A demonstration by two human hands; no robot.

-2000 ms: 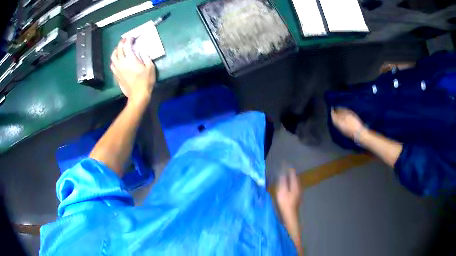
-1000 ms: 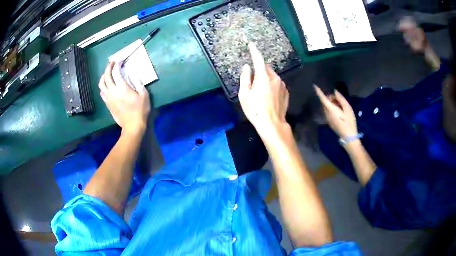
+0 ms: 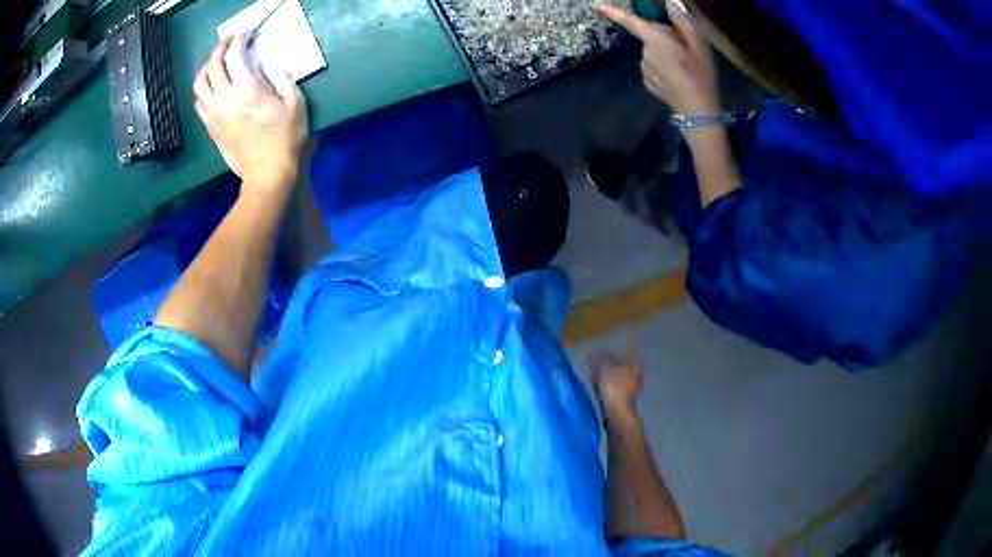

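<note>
My left hand (image 3: 248,114) rests on the white paper (image 3: 296,41) on the green bench, with something pale and rounded under its fingers; I cannot tell what it is. My right hand (image 3: 618,383) hangs low at my right side above the floor, away from the bench. It is small and slightly blurred, and its finger state is unclear. The black tray (image 3: 509,87) heaped with small clear rings (image 3: 533,35) lies at the top, partly cut off by the picture's edge.
A dark stacked block (image 3: 141,93) stands left of the paper. A blue stool (image 3: 397,152) is under the bench edge. Another person in a dark blue smock (image 3: 827,250) leans in at the right, a hand (image 3: 677,67) pointing at the tray.
My right hand has moved from over the ring tray down to my side. The other person has leaned in, with a finger now at the tray. The bench sits higher in view.
</note>
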